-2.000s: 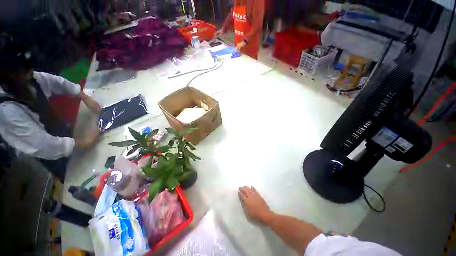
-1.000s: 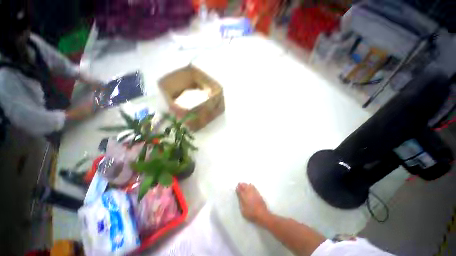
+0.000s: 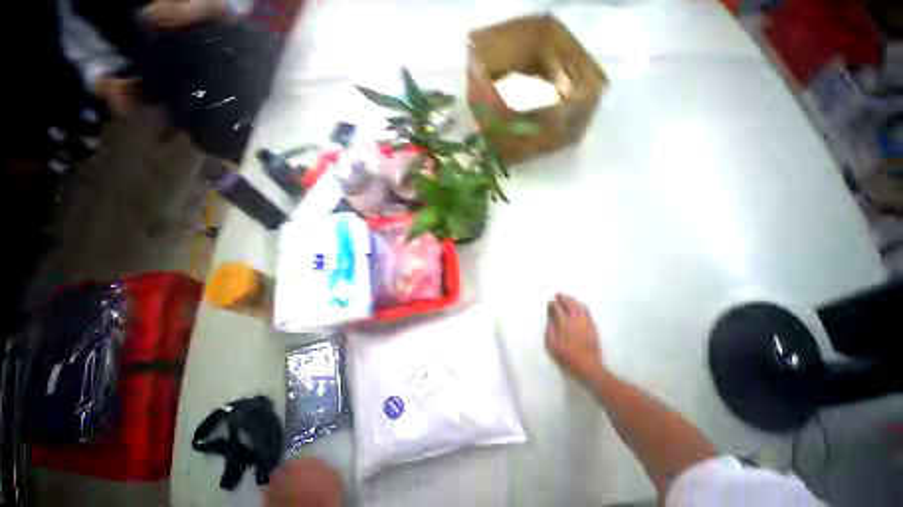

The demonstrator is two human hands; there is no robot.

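Observation:
A flat white bagged pack (image 3: 436, 396) with a round blue logo lies on the table in front of me. A small dark item in clear film (image 3: 315, 388) lies just left of it. My right hand (image 3: 572, 335) rests on the table right of the pack, not touching it, and holds nothing visible. My left hand (image 3: 304, 483) is blurred and cut off by the bottom edge, just below the small dark item; its fingers cannot be made out. A black strap bundle (image 3: 241, 438) lies left of the dark item.
A red basket (image 3: 451, 282) holds a tissue pack (image 3: 322, 272) and pink bag (image 3: 408, 267). Beyond stand a potted plant (image 3: 460, 198) and cardboard box (image 3: 540, 124). A yellow-lidded jar (image 3: 234, 285), dark bottle (image 3: 252, 200), fan base (image 3: 767, 366) and floor crate (image 3: 158, 396) surround them. A coworker's hand (image 3: 119, 94) shows upper left.
The view has tilted down and left, showing the white pack fully, the dark item, straps and floor crate. My left hand has come in at the bottom. The coworker has moved the dark garment off the table.

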